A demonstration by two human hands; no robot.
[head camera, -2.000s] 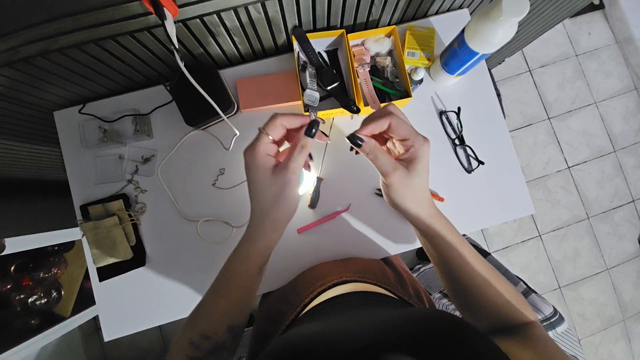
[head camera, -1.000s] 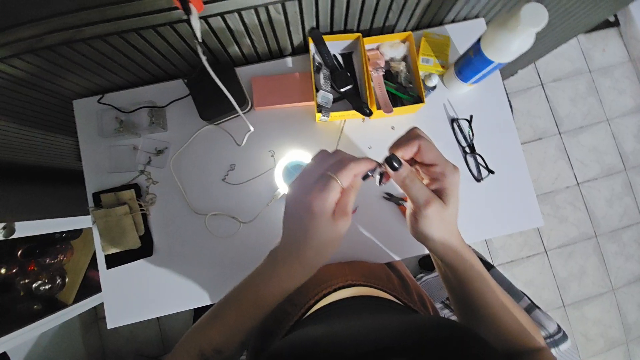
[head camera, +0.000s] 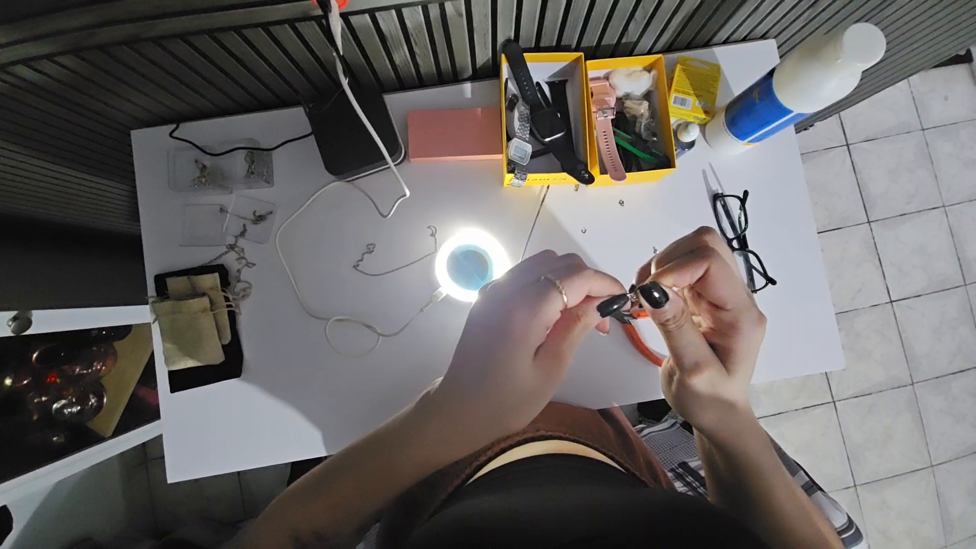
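My left hand (head camera: 526, 335) and my right hand (head camera: 701, 328) meet over the right half of the white table, each pinching a tiny metal piece (head camera: 633, 296) between thumb and finger; its exact kind is too small to tell. Below the fingertips lie pliers with orange handles (head camera: 643, 345), partly hidden by my right hand. A lit ring light (head camera: 471, 264) glows just beyond my left hand. Left of it a thin chain (head camera: 396, 268) lies on the table. Several tiny metal bits (head camera: 621, 203) are scattered beyond my right hand.
Yellow boxes (head camera: 545, 183) hold watches and small items, beside a pink box (head camera: 455, 134). A large white bottle (head camera: 793, 91) stands at the back right, near eyeglasses (head camera: 736, 221). Clear plastic cases (head camera: 204, 225), fabric pouches (head camera: 187, 332), a black device (head camera: 354, 133) and a white cable (head camera: 286, 286) occupy the left.
My hands were apart two seconds ago and are now together at the fingertips. The ring light, earlier mostly behind my left hand, now shows fully. The view has shifted slightly.
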